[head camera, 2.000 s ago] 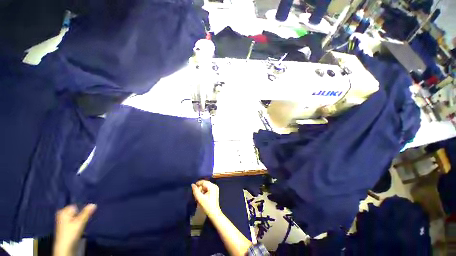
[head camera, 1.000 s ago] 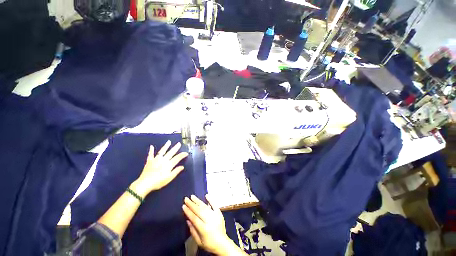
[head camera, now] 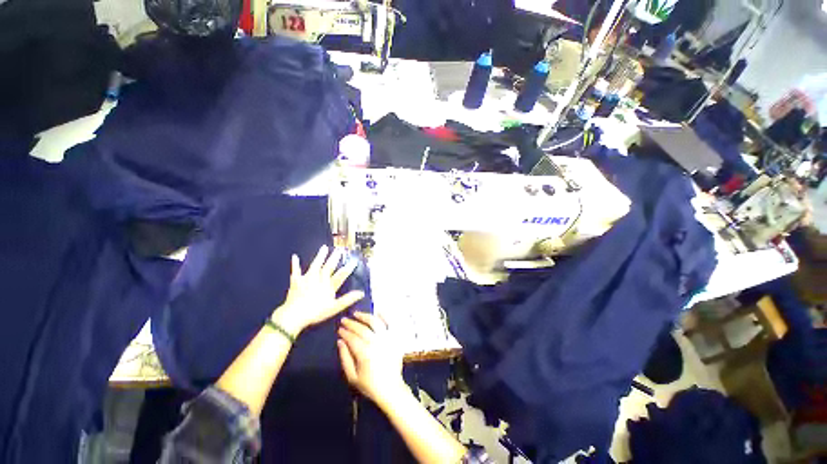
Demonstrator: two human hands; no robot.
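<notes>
A navy cut panel (head camera: 245, 263) lies flat to the left of and below the needle area of the white JUKI sewing machine (head camera: 417, 204). Its right edge runs under the presser foot (head camera: 347, 237). My left hand (head camera: 315, 292) lies flat on the panel just below the needle, fingers spread. My right hand (head camera: 369, 352) rests at the panel's right edge near the table front, fingers bent; the fingertips seem to touch the cloth, but a grip cannot be told.
A bulky navy garment (head camera: 580, 317) hangs over the machine's right end. A large navy heap (head camera: 227, 127) lies at the left. Blue thread cones (head camera: 478, 80) and a second machine (head camera: 313, 22) stand behind. The wooden table edge (head camera: 431, 354) shows in front.
Two seconds ago both hands were lower and off the needle area. Since one second ago, the panel has moved up past the needle, my left hand is closer to the needle, and my right hand's fingers have bent.
</notes>
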